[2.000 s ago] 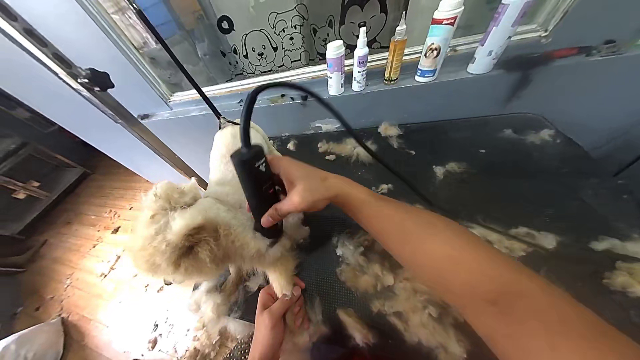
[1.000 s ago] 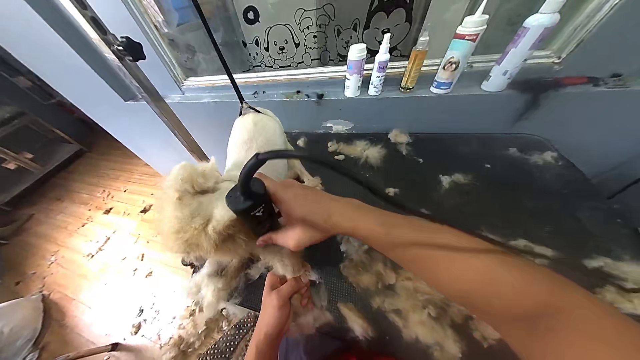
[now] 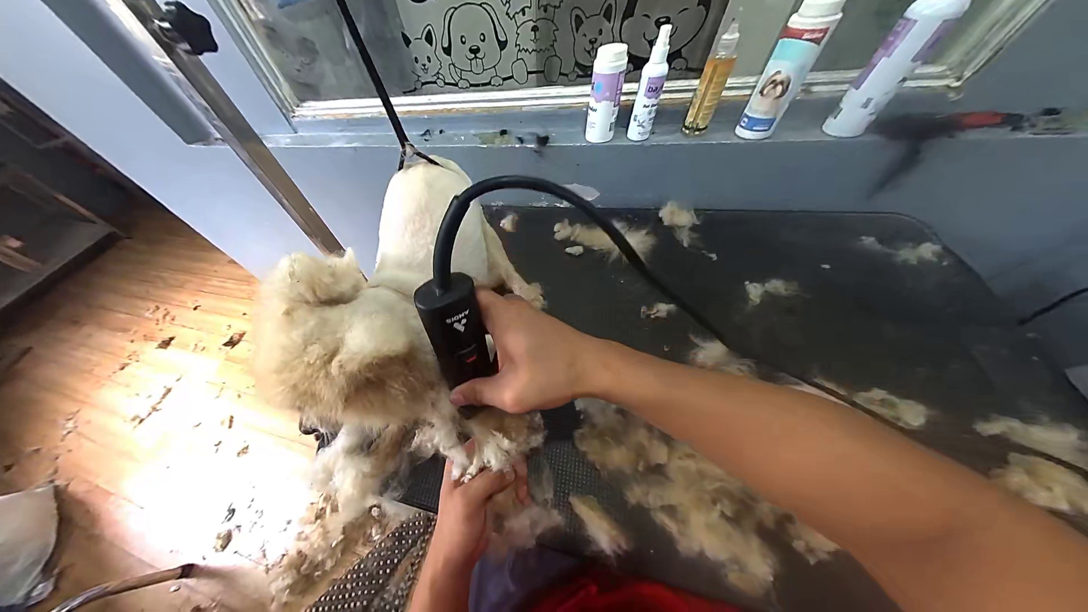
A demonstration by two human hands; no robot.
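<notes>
A cream-coloured dog stands at the left end of a black grooming table, its back clipped short and its head fluffy. A black loop and strap run up from its rear end. My right hand is closed around a black Andis corded clipper, held upright over the dog's front leg; the blade is hidden in the fur. Below it, my left hand grips the dog's front paw. The clipper cord arches over my right wrist and runs off to the right.
Tufts of cut fur lie over the table and floor. Several bottles line the window ledge, with red-handled pliers at its right. A metal post with a black knob rises at the left. Wooden floor lies beyond the table's left edge.
The clipper in my right hand was over the dog's shoulder one second ago; now it is lower, nearer the held paw. My left hand keeps to the front paw.
</notes>
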